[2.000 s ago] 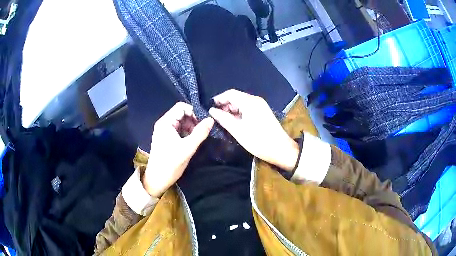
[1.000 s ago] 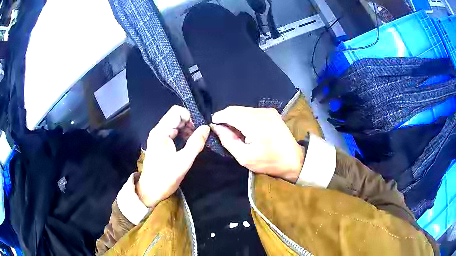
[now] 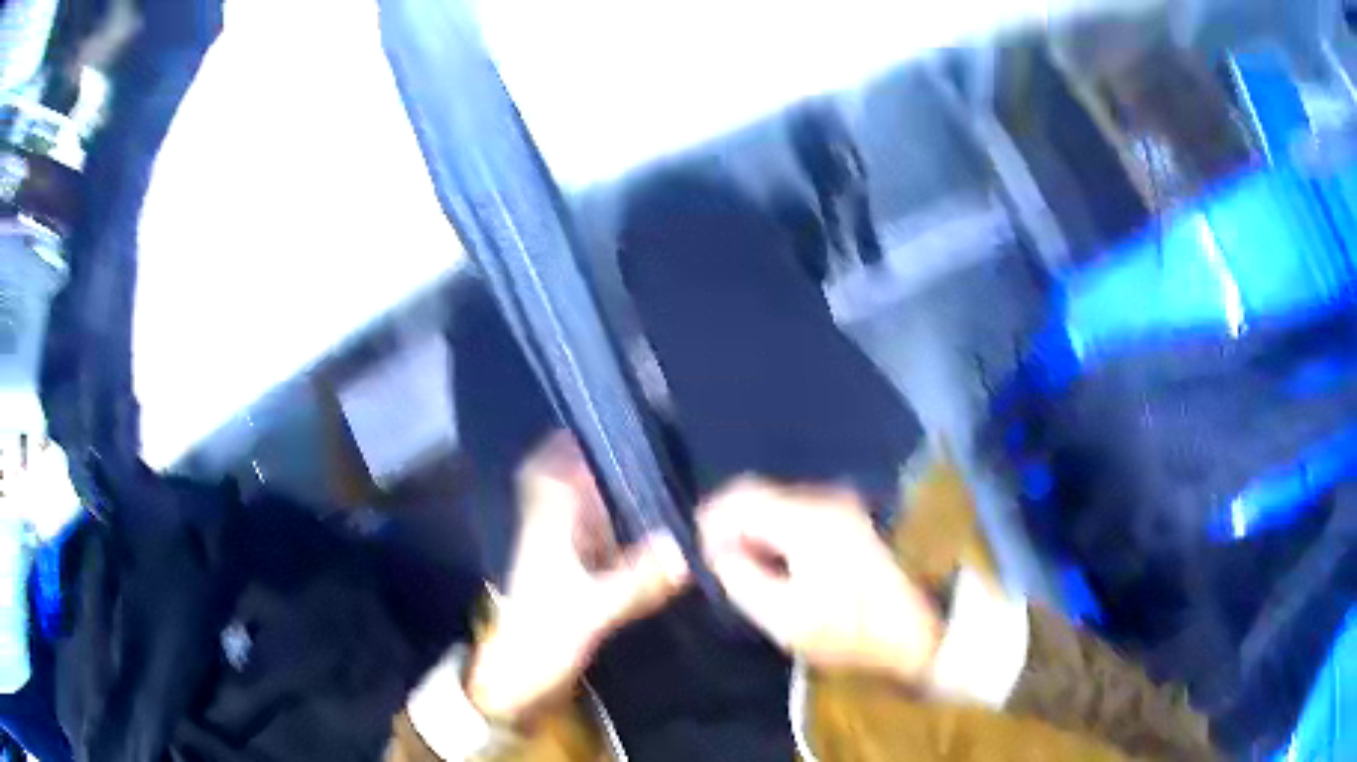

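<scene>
A long dark strip (image 3: 548, 305) runs from the white table down over the wearer's lap. It looks blue-grey with a pale line along it; its checks are blurred. My left hand (image 3: 573, 596) holds the strip's lower part between thumb and fingers. My right hand (image 3: 811, 573) is at the strip's right edge, fingertips curled close to my left thumb. The frame is blurred, so whether the right fingertips pinch the strip cannot be told.
The white table (image 3: 283, 223) curves across the top and left. Black cloth (image 3: 313, 625) is heaped at lower left. Dark strips (image 3: 1176, 447) lie over blue crates (image 3: 1235, 261) at right. A pale bar shows beyond the knees.
The view has tilted up, so the hands sit lower and more table shows. The strip looks straighter and shows a pale line along it instead of clear checks.
</scene>
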